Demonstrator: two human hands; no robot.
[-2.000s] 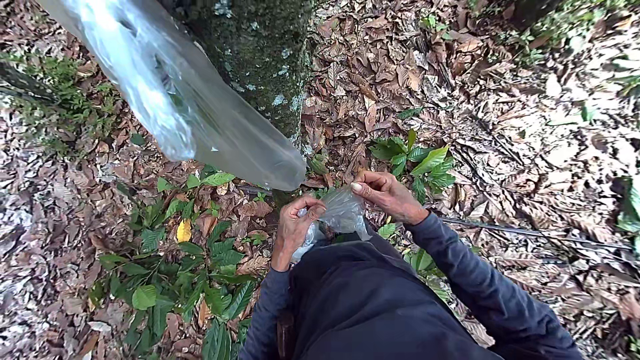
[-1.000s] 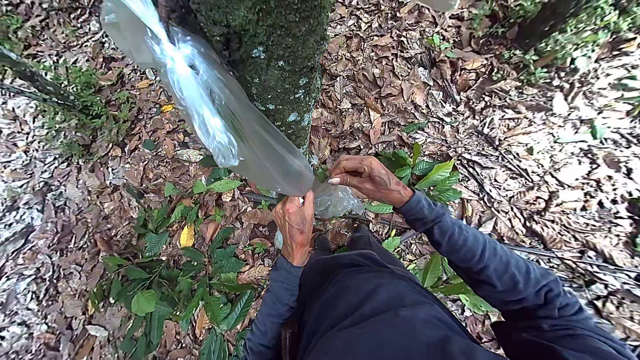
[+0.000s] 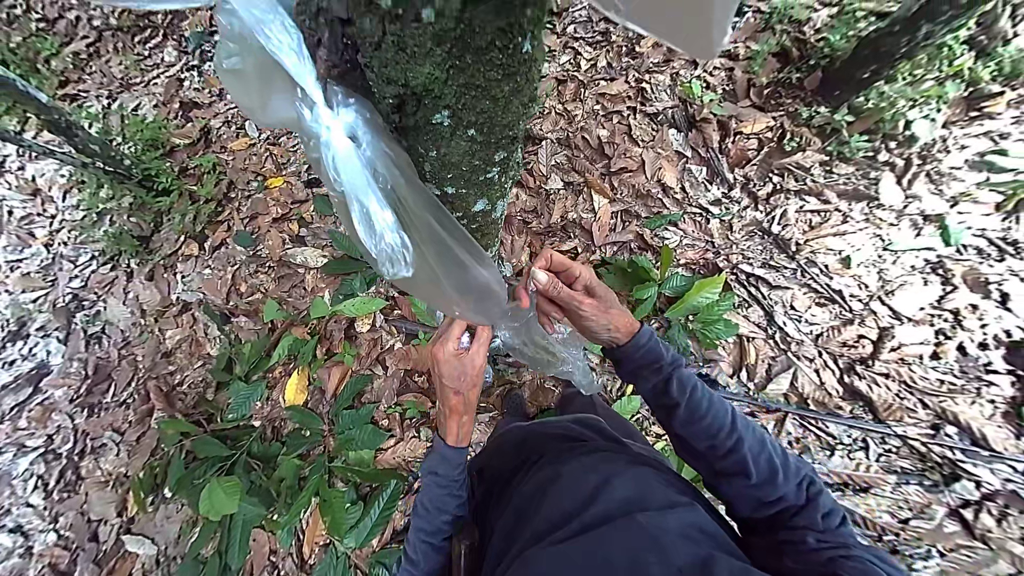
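Note:
A long sheet of translucent plastic film (image 3: 448, 260) hangs slantwise past a mossy tree trunk (image 3: 460, 120), with a bunched, shiny strand of clear plastic (image 3: 352, 168) lying along it. At the sheet's lower end is a crumpled piece of clear plastic (image 3: 548, 348). My left hand (image 3: 460, 372) pinches the plastic at its lower left edge, between thumb and fingers. On the other side, my right hand (image 3: 580, 300) has thumb and forefinger closed on the plastic near the junction of the sheet and the crumpled piece. Whether the two pieces are joined there I cannot tell.
Dry brown leaves (image 3: 824, 320) cover the ground. Green seedlings (image 3: 352, 448) grow at the lower left and another leafy plant (image 3: 696, 308) beside my right hand. Thin stems (image 3: 64, 124) stand at the left, a dark trunk (image 3: 888, 56) at the upper right. More plastic (image 3: 680, 20) hangs at the top.
Two seconds ago both hands held the crumpled plastic apart from the hanging sheet, close to my body. Now the hands and that piece are at the sheet's lower end.

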